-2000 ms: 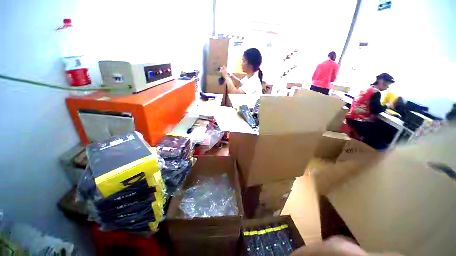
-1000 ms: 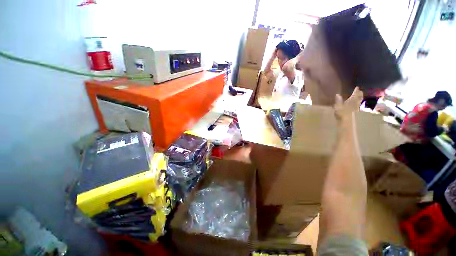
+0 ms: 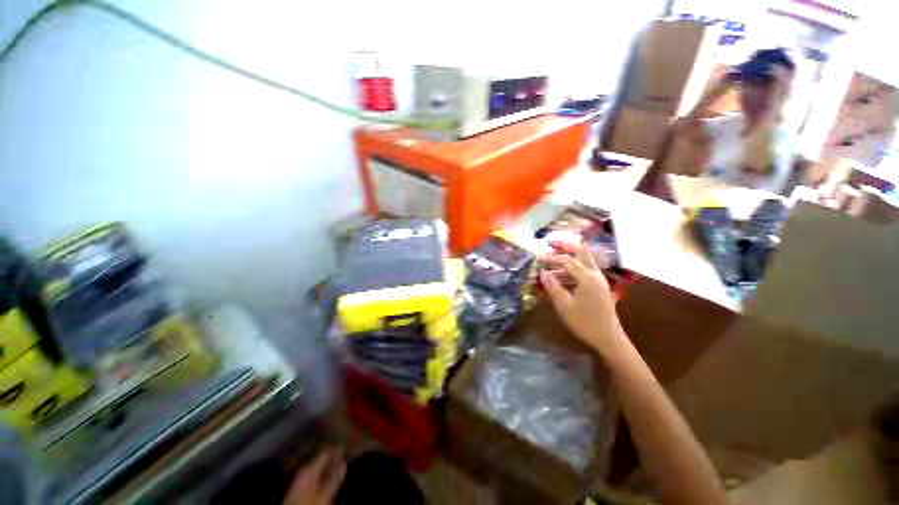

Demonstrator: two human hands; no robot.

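My right hand is raised above the carton of clear film offcuts, its forearm coming in from the lower right. Its fingers are partly bent and apart, and nothing shows in it. My left hand is small and blurred at the bottom edge, beside dark clothing; whether it holds anything cannot be told. A stack of bagged black and yellow boxes stands left of the film carton. More bagged boxes stand just behind my right hand's fingers.
An orange machine with a grey-beige control box stands behind the stacks. The sealer table, with boxes on it, is at lower left. A large open carton is at right. A person is behind the bench.
The view has swung left and down, bringing in the sealer table and my left hand. My right hand has come down from the raised dark, blurred carton, which is out of view now.
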